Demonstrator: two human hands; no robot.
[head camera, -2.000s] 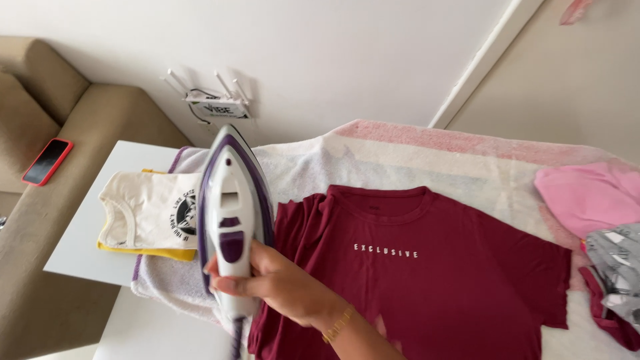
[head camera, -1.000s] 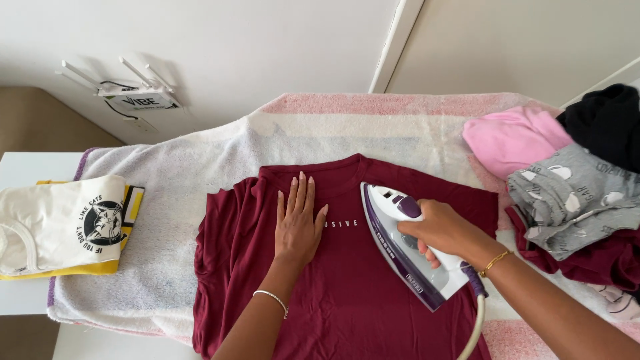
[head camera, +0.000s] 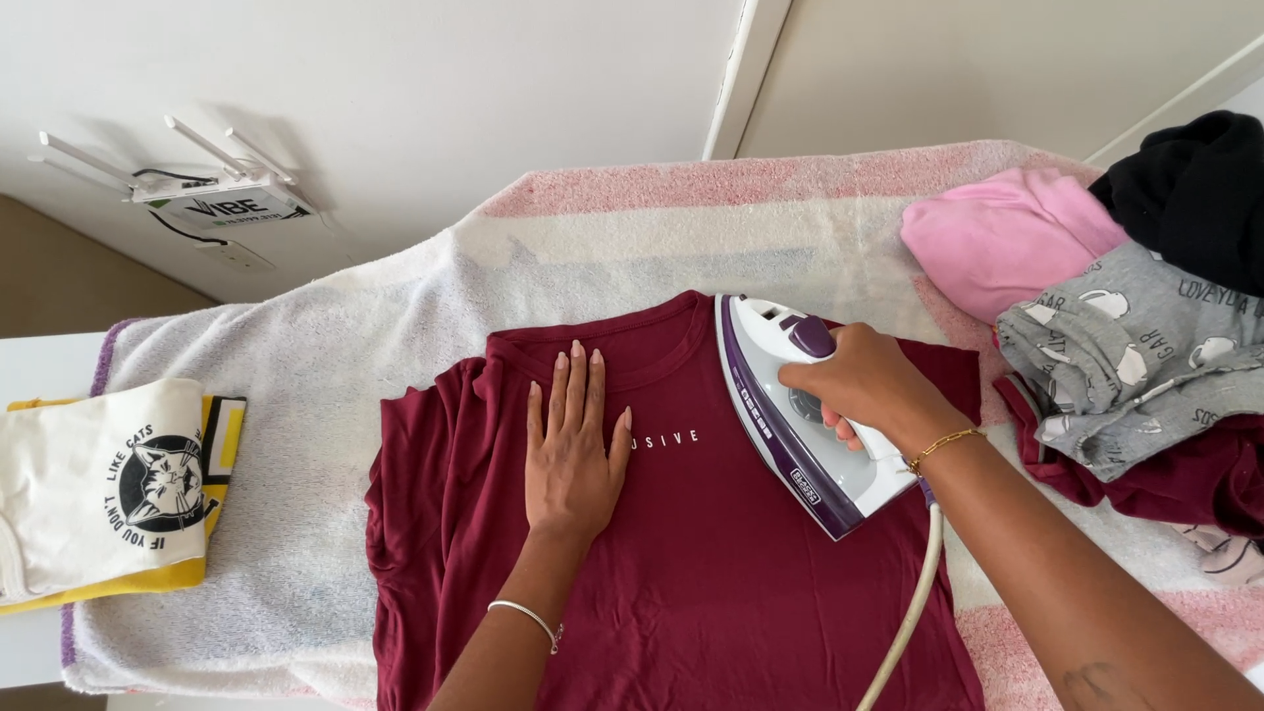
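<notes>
A maroon T-shirt (head camera: 671, 573) with small white lettering lies spread on a towel-covered surface. My left hand (head camera: 573, 454) rests flat on it just below the neckline, fingers extended and slightly apart, covering part of the lettering. In my right hand (head camera: 859, 385) is the handle of a white and purple steam iron (head camera: 790, 425). The iron is on the shirt, right of the neckline, its tip pointing toward the collar edge. Its pale cord (head camera: 913, 602) runs down from the heel over the shirt. The iron's soleplate is hidden.
A striped towel (head camera: 296, 395) covers the board. Folded white and yellow garments (head camera: 59, 484) lie at the left on a white surface (head camera: 39, 360). Pink, black, gray and maroon clothes (head camera: 1086, 346) are heaped at the right. A router (head camera: 232, 197) hangs on the wall behind.
Two seconds ago the iron was raised at the left and my left hand was not visible. Since one second ago, my left hand stays on the shirt and the iron sits nearer the neckline.
</notes>
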